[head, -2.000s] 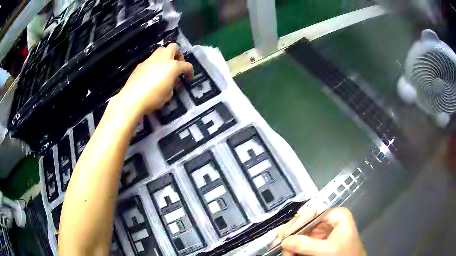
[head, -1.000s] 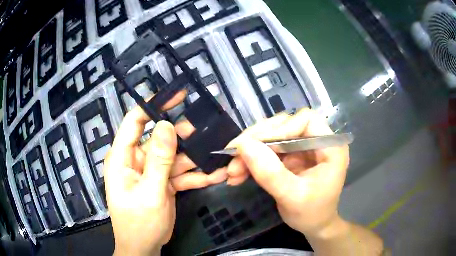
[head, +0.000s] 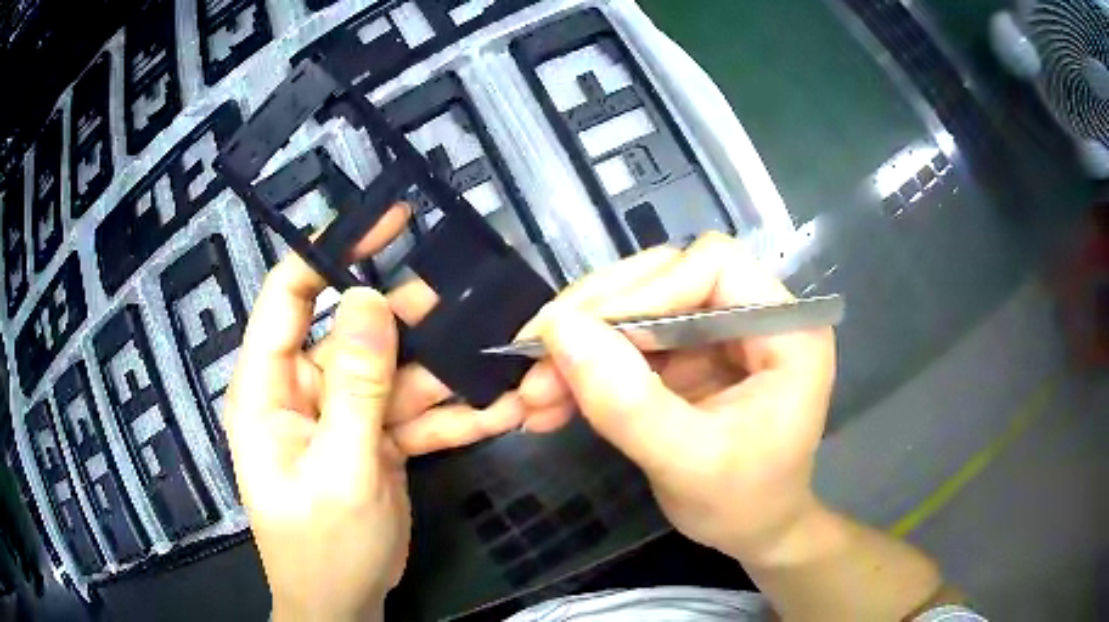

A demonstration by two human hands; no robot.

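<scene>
My left hand (head: 328, 413) holds a black phone middle frame (head: 468, 286) tilted above the tray, with the thumb on its near side and fingers behind and through its opening. My right hand (head: 693, 377) holds silver-grey tweezers (head: 742, 322) like a pen. The tweezer tip lies at the solid lower part of the frame; I cannot tell whether it touches or whether a small piece is at the tip. Right fingertips are at the frame's lower right edge. The whitish blister tray (head: 748, 201) lies below with rows of black frames (head: 626, 140).
A sheet with dark squares (head: 535, 529) lies at the near bench edge. A dark strip (head: 906, 61) lies on the green mat (head: 803, 122) to the right. A fan (head: 1070, 61) stands at the upper right. A yellow floor line (head: 973, 468) shows at the lower right.
The left hand, which was reaching over the tray, came back and took hold of a frame. The right hand brought the tweezers to it. Since one second ago both have shifted slightly left in view.
</scene>
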